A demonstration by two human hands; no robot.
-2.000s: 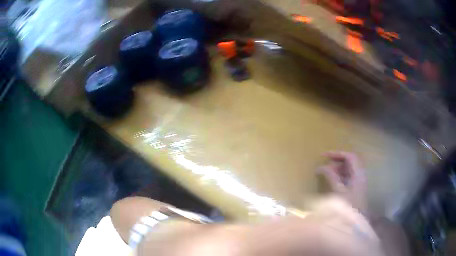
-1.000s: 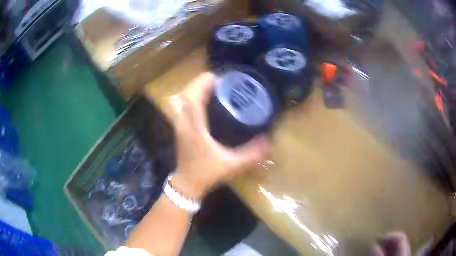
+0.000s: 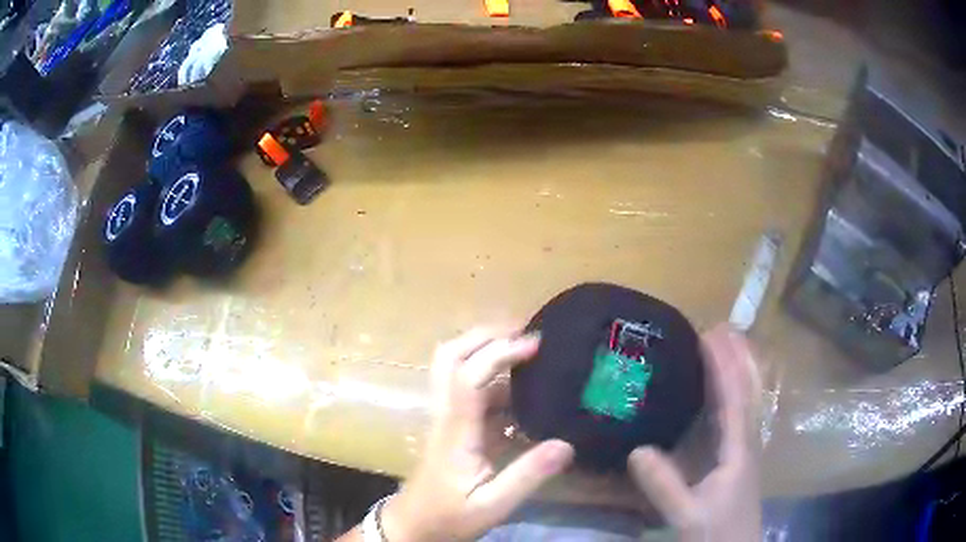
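Note:
A round black speaker body point(image 3: 551, 381) is held between both my hands above the front of the bench. Its opening faces up and shows a green circuit board point(image 3: 618, 385) with red and dark wires at its upper end. My left hand point(image 3: 482, 434) grips the speaker's left side, thumb at the near edge. My right hand point(image 3: 710, 450) grips its right side, thumb also at the near edge. No cover is on the opening.
Three speakers point(image 3: 207, 217) stand at the far left. Black cover pieces with orange straps point(image 3: 300, 176) lie beside them. A cardboard ledge point(image 3: 508, 48) crosses the back, with orange-and-black parts beyond. A metal screw feeder point(image 3: 884, 233) and pale flat strip point(image 3: 754, 281) are at right.
My left hand has brought one speaker from the left group to the front of the bench. My right hand now holds it too. The speaker has turned, so its circuit board faces up.

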